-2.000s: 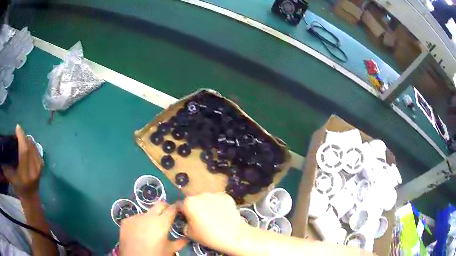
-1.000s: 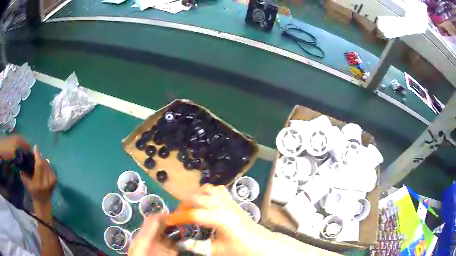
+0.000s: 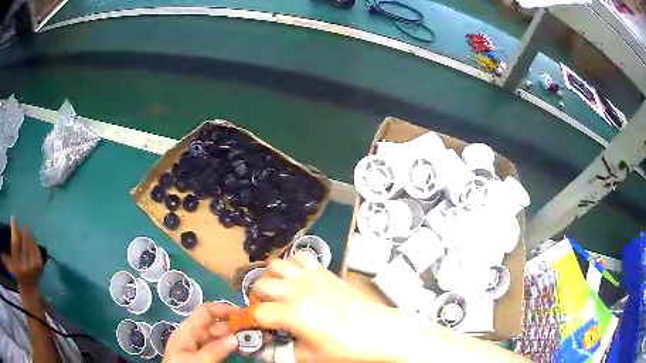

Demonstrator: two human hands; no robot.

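Observation:
My right hand [image 3: 312, 301] is closed around an orange-handled tool [image 3: 244, 318], seen at the bottom centre. My left hand [image 3: 200, 334] is beside it, its fingertips at a small white and metallic part [image 3: 248, 341] under the tool's end; my fingers hide much of the contact. White housings with dark inner parts [image 3: 180, 291] stand upright left of my hands. Other white housings [image 3: 312, 249] stand behind my right hand, partly hidden by it. The shallow cardboard tray [image 3: 212, 237] with black round parts [image 3: 248, 188] lies in front of my hands.
A carton [image 3: 389, 132] heaped with white housings stands at right. Coloured sheets [image 3: 567, 291] with metallic components lie beyond it, near a white post [image 3: 588, 188]. A clear bag [image 3: 65, 145] lies at left. A neighbour's hand [image 3: 25, 259] is at the left edge. A darker green strip runs behind.
The view has shifted, so the tray and carton appear further left. The orange tool, not visible two seconds ago, shows in my right hand. My left hand's fingertips are now at the white part.

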